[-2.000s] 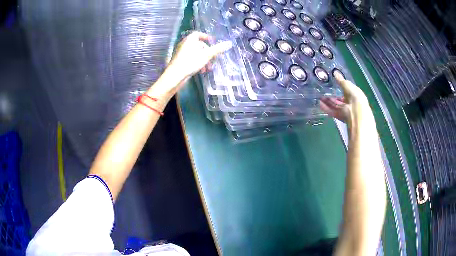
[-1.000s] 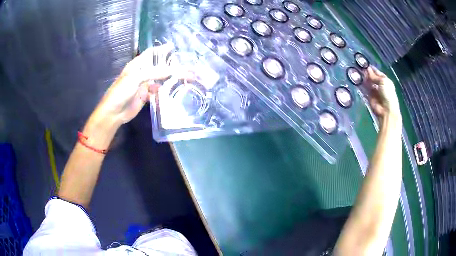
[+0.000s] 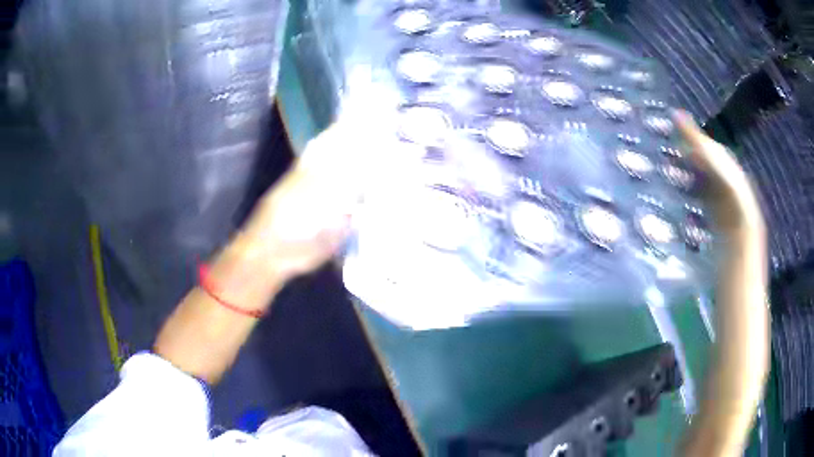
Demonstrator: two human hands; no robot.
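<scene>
A clear blister tray (image 3: 571,161) with rows of round units, black rings with bright centres, is held over the green bench. The tray is blurred and its near left corner is washed out by glare. My left hand (image 3: 321,201) grips the tray's left edge; its fingertips are lost in the glare. My right hand (image 3: 718,170) is at the tray's right edge, blurred, with its fingers partly hidden at the rim. One pocket in the middle of the tray looks empty. A dark holder strip block (image 3: 607,406) with small round holes lies on the bench below the tray.
The green bench (image 3: 428,357) has its edge running down the left. Pale rails (image 3: 671,344) run along the right. Dark ribbed piles (image 3: 790,210) stand at the far right. Large translucent sheets (image 3: 152,107) are at the upper left. A blue crate (image 3: 27,357) and yellow floor line (image 3: 104,294) lie left.
The tray, earlier tilted askew over another clear tray, is now turned straighter and nearer. Both hands moved right with it. The dark strip block has come into view at the bottom.
</scene>
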